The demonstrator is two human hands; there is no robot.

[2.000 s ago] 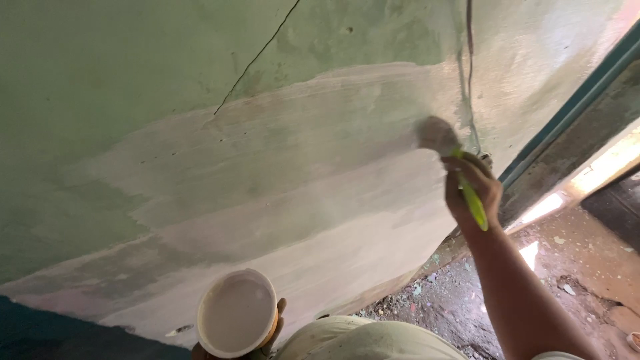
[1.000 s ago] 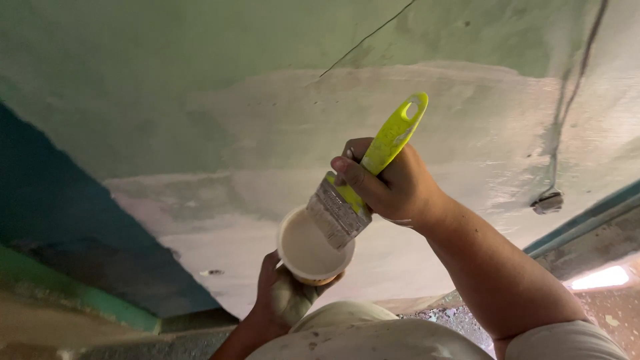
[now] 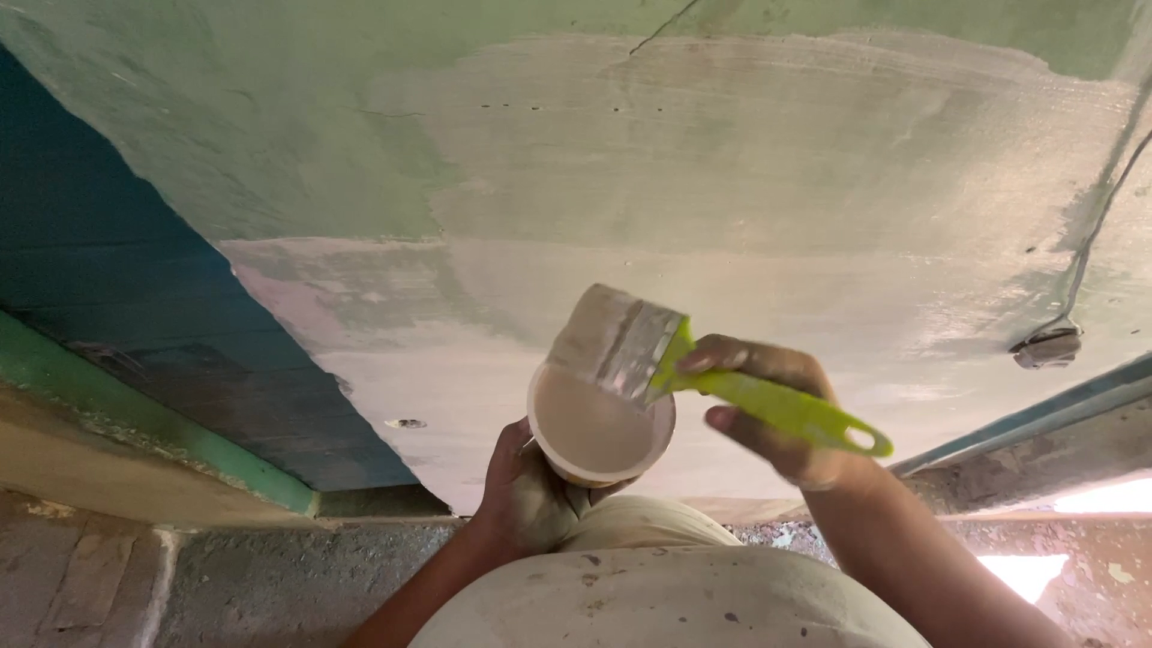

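Observation:
My left hand (image 3: pixel 531 499) holds a round plastic tub (image 3: pixel 601 427) of pale, whitish paint from below, close to my body. In my right hand (image 3: pixel 778 396) is a wide flat paintbrush (image 3: pixel 621 342) with a lime-green handle and a paint-smeared metal ferrule. Its coated bristles point up and left, over the tub's upper rim. Behind both hands is a green wall (image 3: pixel 297 126) with a broad whitish coat (image 3: pixel 783 180) brushed over much of it; green shows through in streaks.
At left lie a dark teal surface (image 3: pixel 135 306) and a green ledge (image 3: pixel 171 423). A cable (image 3: pixel 1093 225) runs down the wall at right to a small dark fitting (image 3: pixel 1048 346). Rough floor (image 3: pixel 288 576) shows below. A thin crack (image 3: pixel 661 27) marks the wall's top.
Two seconds ago the brush was at the wall on the right; one second ago its bristles were in the tub. Now the bristles are raised over the rim, with the handle turned to the right.

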